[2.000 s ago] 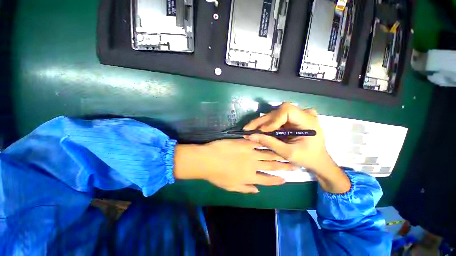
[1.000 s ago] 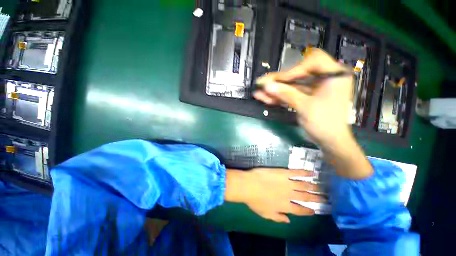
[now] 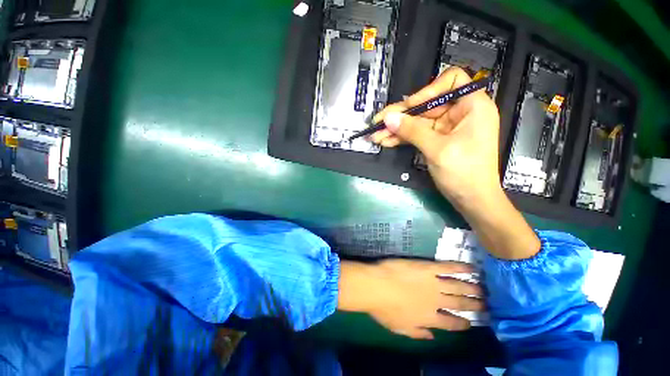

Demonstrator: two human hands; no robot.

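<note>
My right hand (image 3: 448,128) is shut on the black tweezers (image 3: 433,104), with the tip at the lower end of an open silver-grey phone (image 3: 340,88) in the black foam tray (image 3: 297,139). Any adhesive piece at the tip is too small to tell. My left hand (image 3: 415,295) lies flat, palm down, fingers spread, on the white release liner sheet (image 3: 606,275), empty. My right sleeve covers the middle of the sheet.
Three more open phones lie in the tray, one (image 3: 540,136) to the right, one partly behind my right hand. Another black foam tray (image 3: 95,132) with several phones stands at the left. A faintly gridded film (image 3: 382,236) lies on the green mat (image 3: 198,125).
My right hand has moved from the sheet up to the leftmost phone in the tray ahead, still holding the tweezers. My left hand stays on the sheet. The view has shifted left.
</note>
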